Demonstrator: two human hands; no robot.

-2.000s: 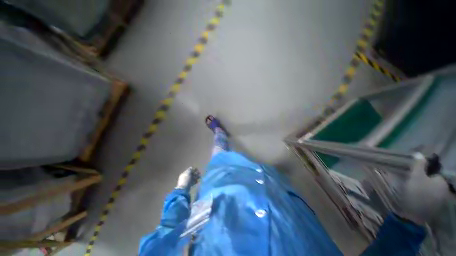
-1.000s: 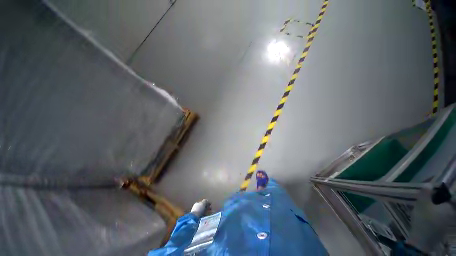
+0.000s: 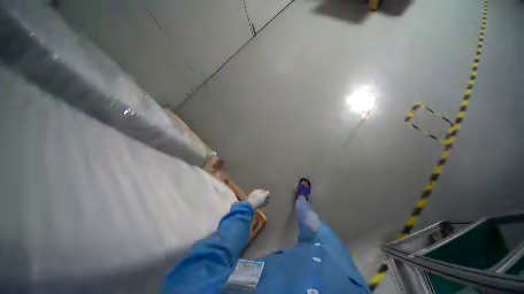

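A trolley (image 3: 413,259) with a silver metal frame and green shelf mats (image 3: 480,251) stands at the lower right, cut off by the picture's edge. My left hand (image 3: 258,198), in a white glove, is away from the trolley, at the end of the blue sleeve. Its fingers are curled in and I see nothing in it. My right hand is out of the picture.
Large stacks wrapped in clear film (image 3: 138,195) stand on a wooden pallet (image 3: 258,224) close on my left. A yellow-black floor line (image 3: 438,169) with a small marked rectangle runs at the right. Another wooden piece (image 3: 374,4) shows at the top edge.
The wrapped stacks now lie close beside my left hand. The floor line has shifted to the right. The trolley sits lower at the right, and my right hand has left the picture.
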